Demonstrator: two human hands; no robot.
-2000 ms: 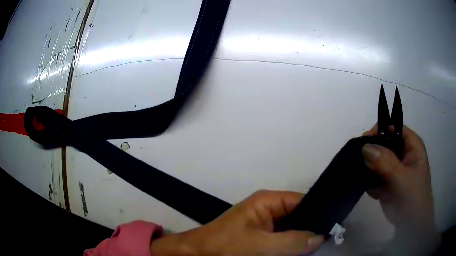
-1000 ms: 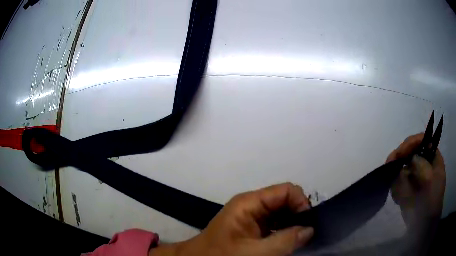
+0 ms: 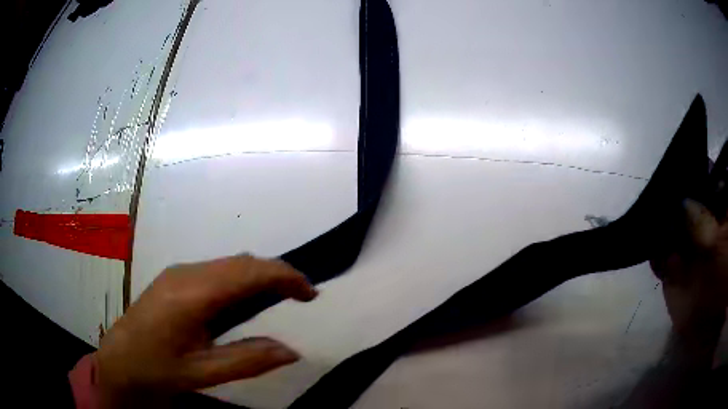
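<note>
A long dark navy fabric strip (image 3: 495, 295) crosses the white table from the bottom edge up to my right hand (image 3: 694, 248). My right hand, dark and cut by the right edge, grips the strip, and its pointed end stands up above the fingers. Part of the dark thread snips (image 3: 722, 172) shows at that hand. My left hand (image 3: 199, 327) is at the lower left, thumb and fingers apart, around another stretch of dark strip (image 3: 379, 120) that runs to the top edge. Its palm side and any contact with the strip are hidden.
Red tape (image 3: 76, 232) lies on the white tabletop (image 3: 479, 200) at the left, against the brown table joint (image 3: 148, 152). A thin dark line crosses the table. A small dark object (image 3: 88, 8) is at the top left edge.
My left hand has let go of the stretch near my right hand and moved left. The strip's loop no longer shows over the red tape. My right hand and snips have moved to the right edge.
</note>
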